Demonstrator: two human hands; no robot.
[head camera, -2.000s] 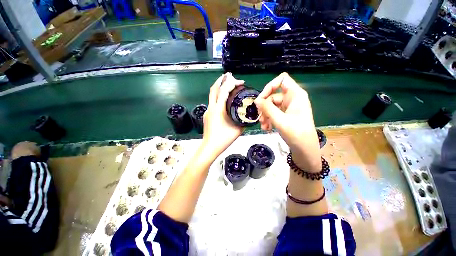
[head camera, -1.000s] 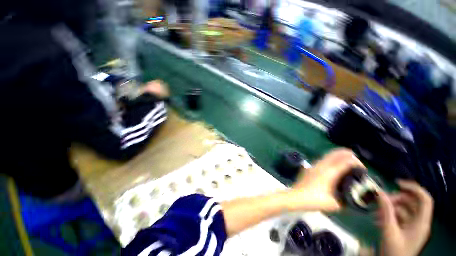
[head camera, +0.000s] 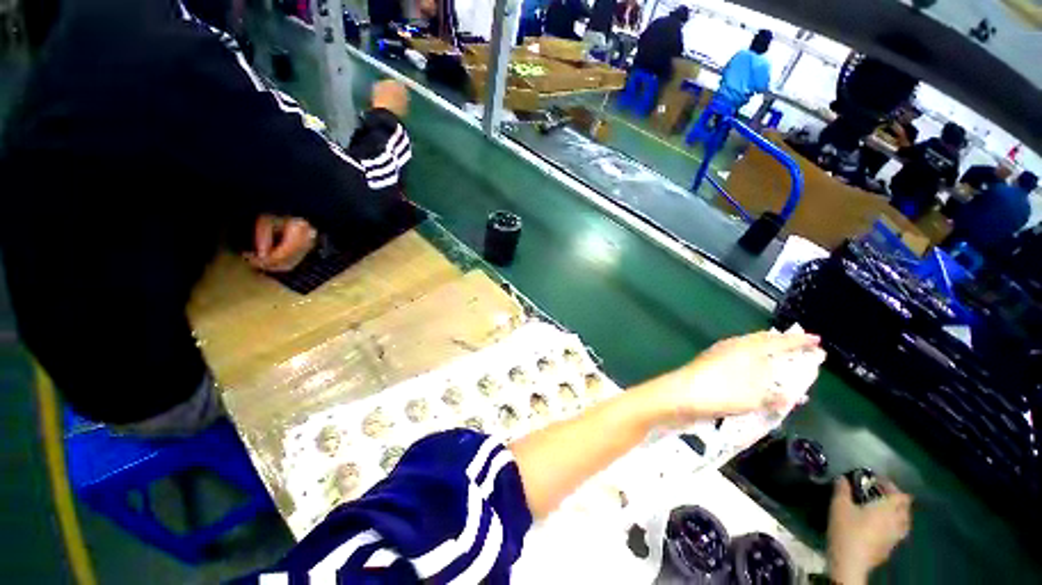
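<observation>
My left hand (head camera: 748, 375) is held over the near edge of the belt, its fingers closed on a thin white sheet (head camera: 731, 440) with dark round holes that hangs below it. My right hand (head camera: 868, 528), at the lower right, has its fingers around a black cylindrical housing (head camera: 865, 486) at the belt. Another black housing (head camera: 807, 457) stands between my hands on the belt. Two more housings (head camera: 697, 539) stand side by side on the white sheets at the bottom, partly cut off by the picture's edge.
A whitish holed tray (head camera: 451, 398) lies on the tan board (head camera: 343, 320) at left. A person in dark striped sleeves (head camera: 194, 194) sits further left. A housing (head camera: 503, 238) stands on the green belt (head camera: 571, 257). A black glossy heap (head camera: 914, 331) lies beyond the belt.
The view has swung left. The housing is out of my left hand, which now holds a white sheet. My right hand has moved away from the left and down to a housing at the belt.
</observation>
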